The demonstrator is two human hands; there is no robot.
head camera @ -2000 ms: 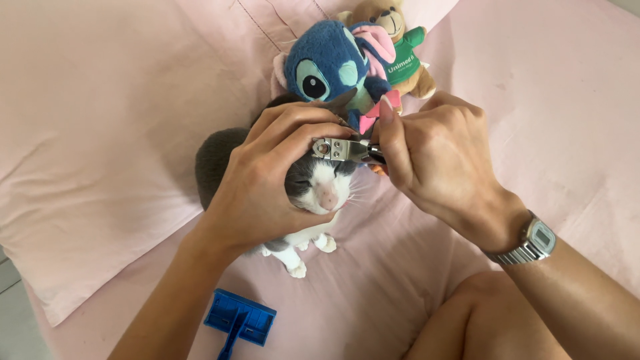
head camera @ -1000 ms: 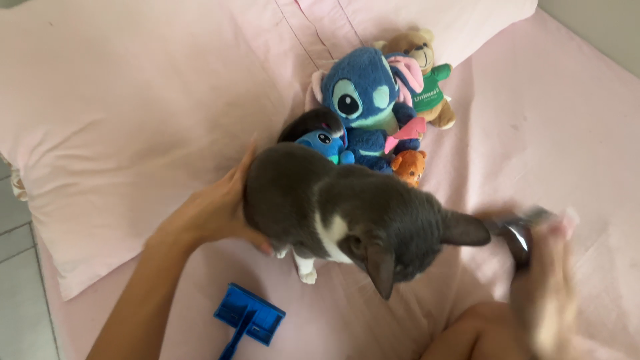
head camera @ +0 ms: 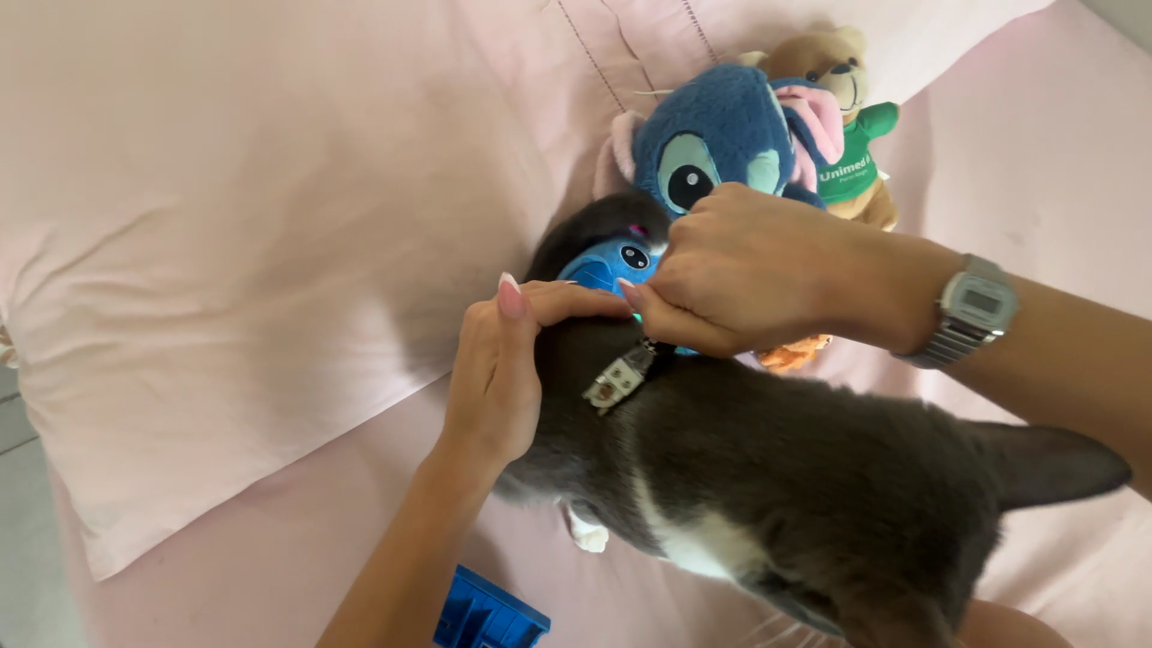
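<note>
A grey and white cat (head camera: 765, 459) stands across the bed, its head low at the lower right and an ear pointing right. My right hand (head camera: 747, 279), with a metal watch on the wrist, grips what looks like a metal pet nail clipper (head camera: 619, 380). Its metal head lies over the cat's rear back; its handles are mostly hidden by my hand. My left hand (head camera: 504, 360) rests against the cat's rear, thumb raised and fingers stretched toward my right thumb. Whether the left fingertips touch the clipper is hard to see.
Beyond the cat sit a large blue plush toy (head camera: 720, 126), a small blue plush (head camera: 598, 265), an orange plush (head camera: 792, 353) and a teddy bear (head camera: 850, 171) in a green shirt. A pink pillow (head camera: 270, 225) lies left. A blue plastic brush (head camera: 490, 612) lies on the pink sheet.
The cat, facing me between my hands at first, has turned with its head toward the lower right. My right hand went from its face out to the right, then back over its rear with the clipper.
</note>
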